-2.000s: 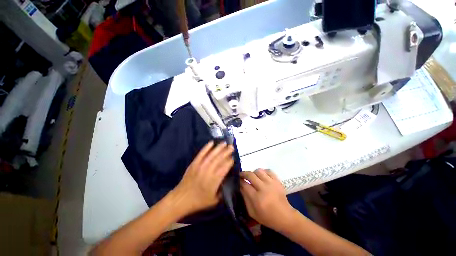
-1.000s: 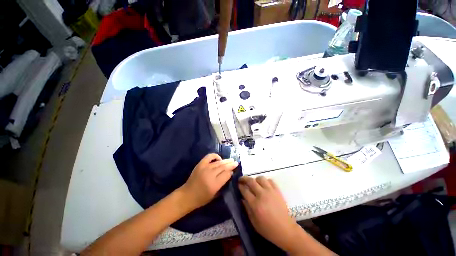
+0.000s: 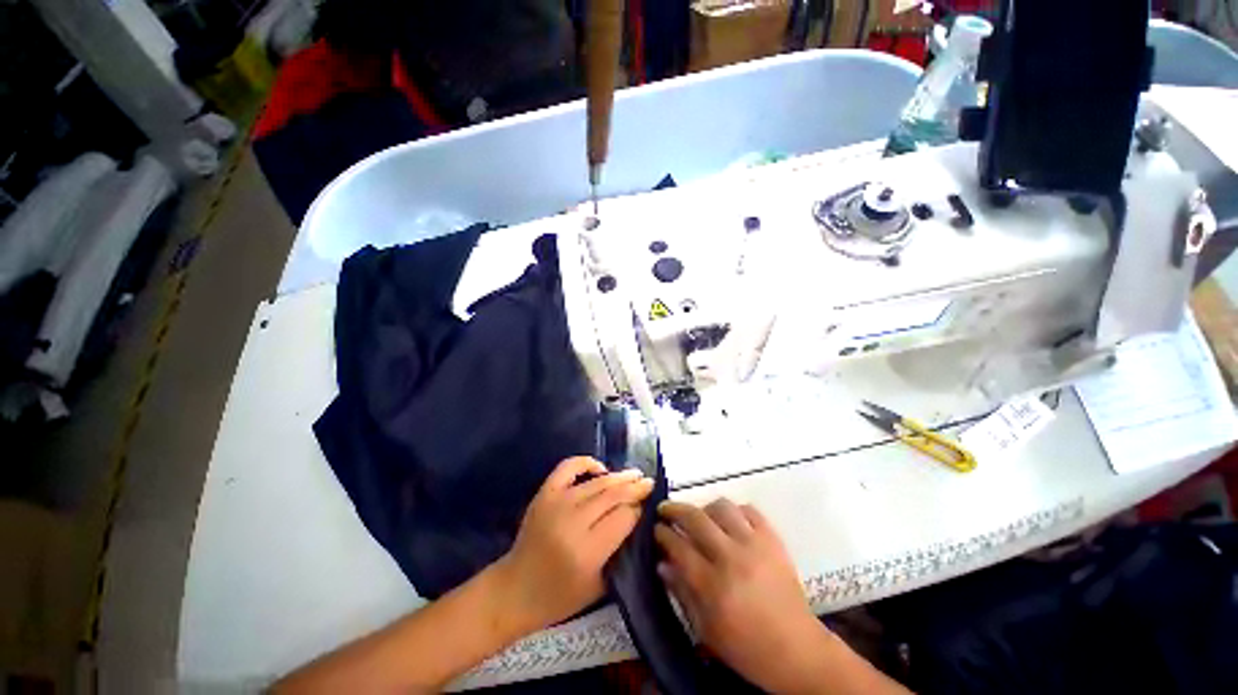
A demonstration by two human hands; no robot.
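Observation:
A dark navy garment piece (image 3: 455, 394) lies on the table left of the white sewing machine (image 3: 760, 285). A long dark band (image 3: 649, 611) runs from the presser foot area (image 3: 635, 428) down over the table's front edge. My left hand (image 3: 577, 530) holds the cloth and band just below the presser foot, fingertips close to the metal. My right hand (image 3: 733, 577) is beside it on the right, fingertips gripping the band's right edge. The needle tip is too small to make out. Yellow-handled thread snips (image 3: 923, 437) lie right of the needle area.
A pale blue trough (image 3: 448, 183) runs along the back. A wooden-looking rod (image 3: 603, 95) stands behind the needle end. A greenish bottle (image 3: 937, 88) and black upright rectangle (image 3: 1066, 95) are at the back right. A paper sheet (image 3: 1154, 394) lies at right; dark garments (image 3: 1086, 611) are below it.
The view has shifted, so the machine sits lower and further right than two seconds ago. Both hands have drawn slightly down from the presser foot, showing more of the band and metal there.

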